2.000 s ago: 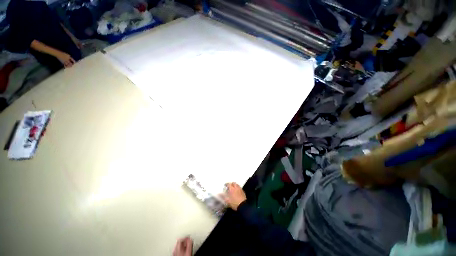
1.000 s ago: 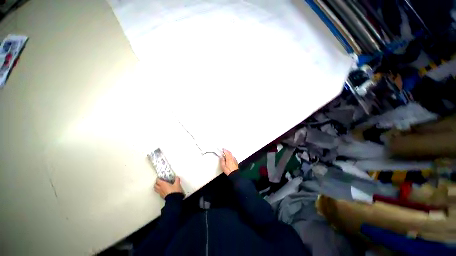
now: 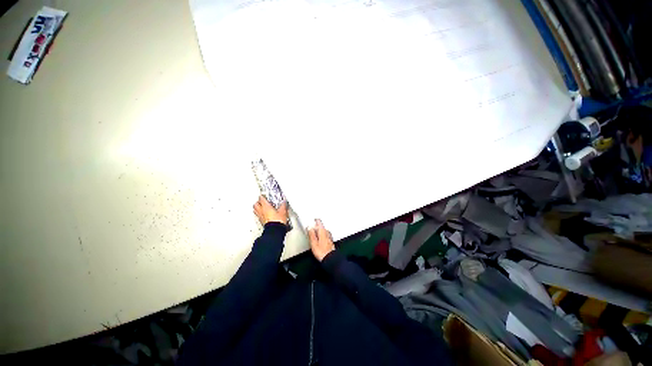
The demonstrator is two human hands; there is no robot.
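A large sheet of white marker paper (image 3: 400,107) with faint printed lines lies on the cream cutting table (image 3: 129,236). A speckled silvery fabric weight (image 3: 269,183) lies beside the paper's near left edge, pointing away from me. My left hand (image 3: 272,212) grips its near end. My right hand (image 3: 319,238) is just to the right, on the paper near the table's front edge, with its fingers partly spread and nothing visible in it.
A printed card (image 3: 36,46) lies at the table's far left. Fabric rolls (image 3: 590,46) lie in a blue rack (image 3: 615,101) at the upper right. Grey scraps (image 3: 493,214) cover the floor along the table's right side. A cardboard box (image 3: 475,343) stands at the lower right.
My left hand and the weight have come closer to the paper's edge and my right hand. The view has shifted, and the other person seen two seconds ago is out of view.
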